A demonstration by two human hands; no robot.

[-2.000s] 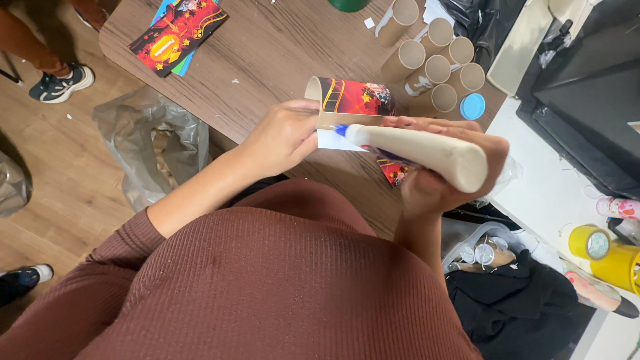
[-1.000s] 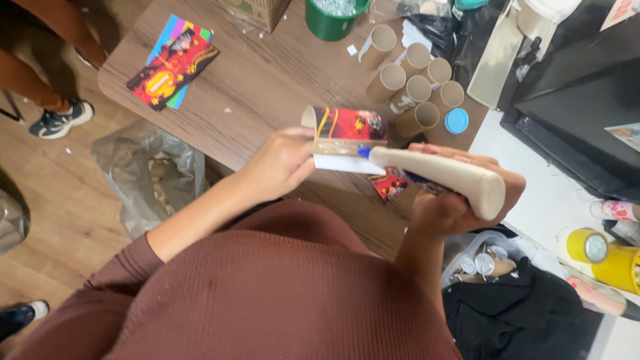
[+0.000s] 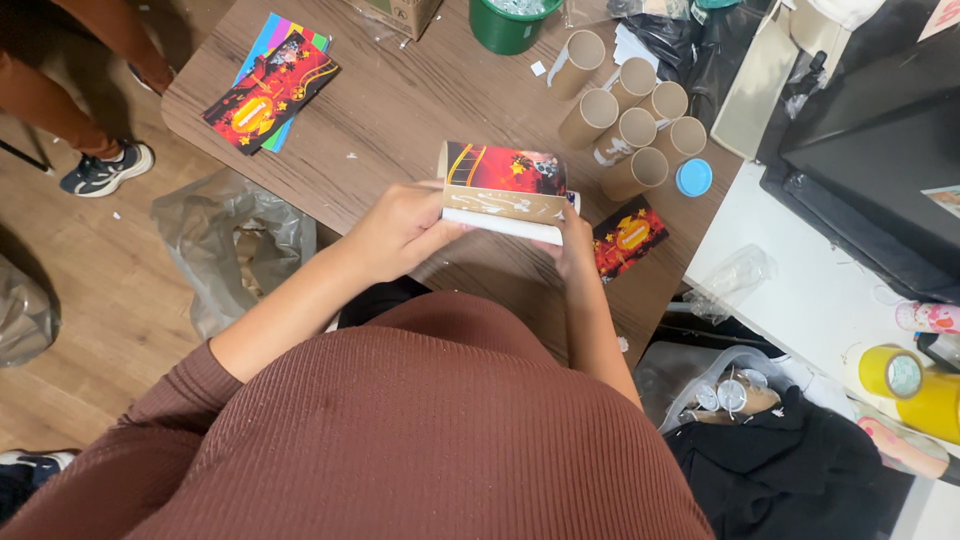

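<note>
My left hand (image 3: 409, 229) grips the left end of a cardboard tube (image 3: 499, 204), and my right hand (image 3: 571, 244) holds its right end. A red and black printed paper wrap (image 3: 506, 171) covers the tube's far side, and its white underside (image 3: 502, 226) shows along the near edge. White glue lies in streaks on the bare cardboard strip between. Part of a white and blue object shows behind my right fingers; the glue bottle is otherwise hidden or out of view. Beside my right hand, a red printed sheet (image 3: 630, 236) lies on the table.
Several open cardboard tubes (image 3: 598, 109) stand at the back right near a blue lid (image 3: 694, 178). Printed sheets (image 3: 270, 94) are stacked at the left of the wooden table (image 3: 382, 97). A green bucket (image 3: 510, 26) stands behind. A plastic bag (image 3: 232, 247) is beyond the left edge.
The glue bottle, in my right hand in both earlier frames, is no longer held up over the tube. My right hand now holds the tube's right end. My left hand has kept its hold.
</note>
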